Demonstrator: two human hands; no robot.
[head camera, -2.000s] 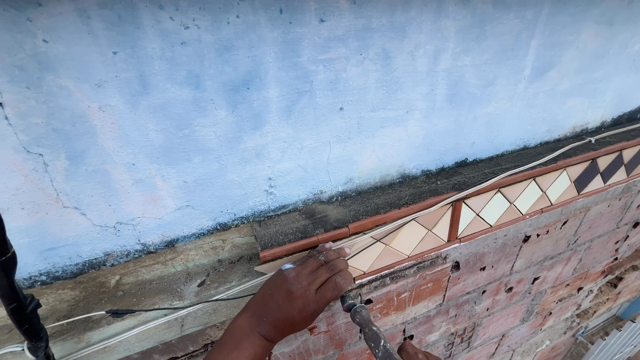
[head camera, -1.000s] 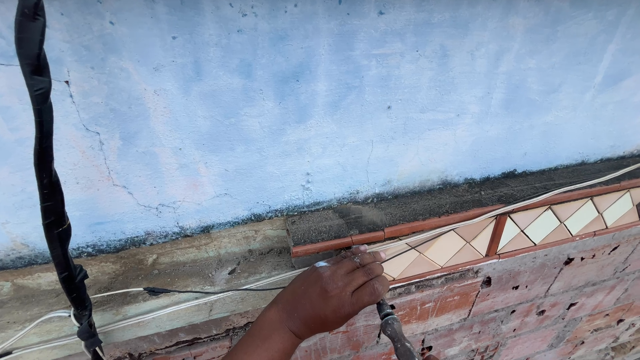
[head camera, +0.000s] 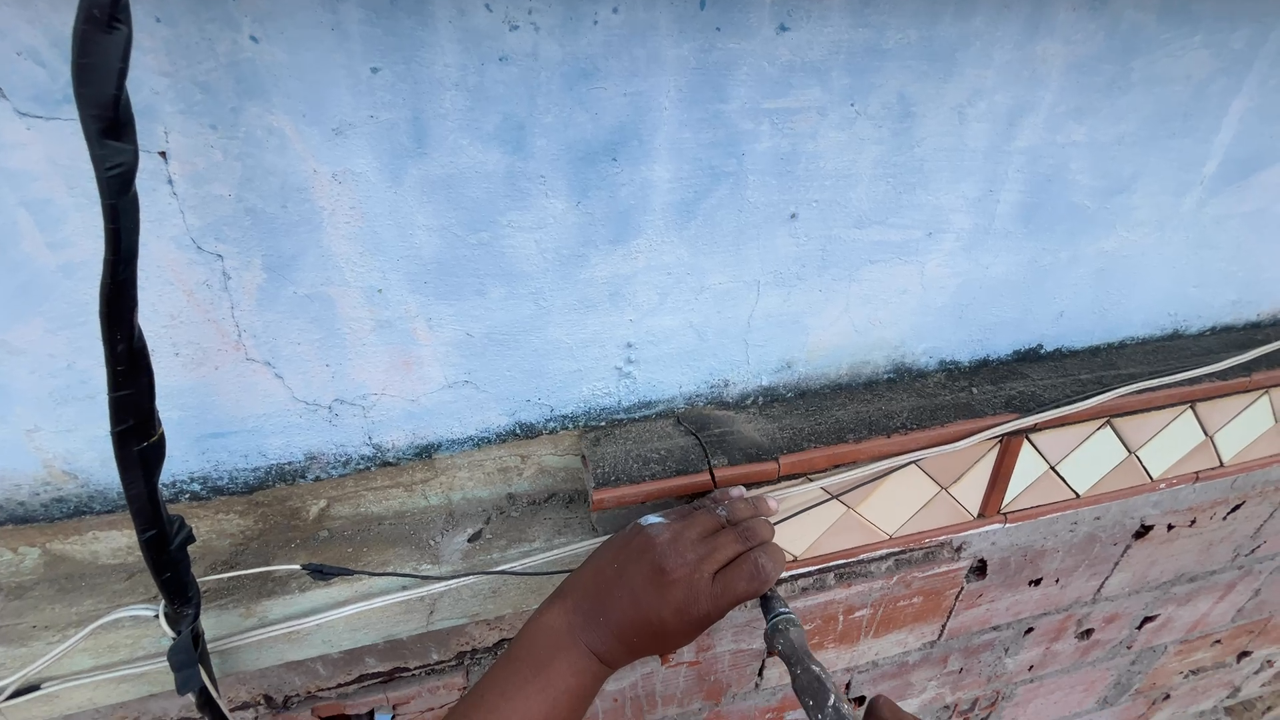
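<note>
My left hand is curled over the left end of a diamond-patterned tile border, its fingertips at the border and the white cable; what its fingers grip is hidden. Just below it, a worn hand tool with a rounded, paint-spotted shaft points up toward my fingers. Only a fingertip of my right hand shows beside this tool at the bottom edge. Red-brown trim edges the dark mortar ledge, which has a crack across it near its left end.
A black-taped cable bundle hangs at the left, with a white cable tied to it and running along the ledge. Behind stands a blue painted wall with cracks. Rough, pitted red brickwork lies below the tiles.
A dark crack now shows plainly across the ledge above my left hand. The view has shifted left, bringing the black-taped bundle further in. My left hand stays at the tile border's end.
</note>
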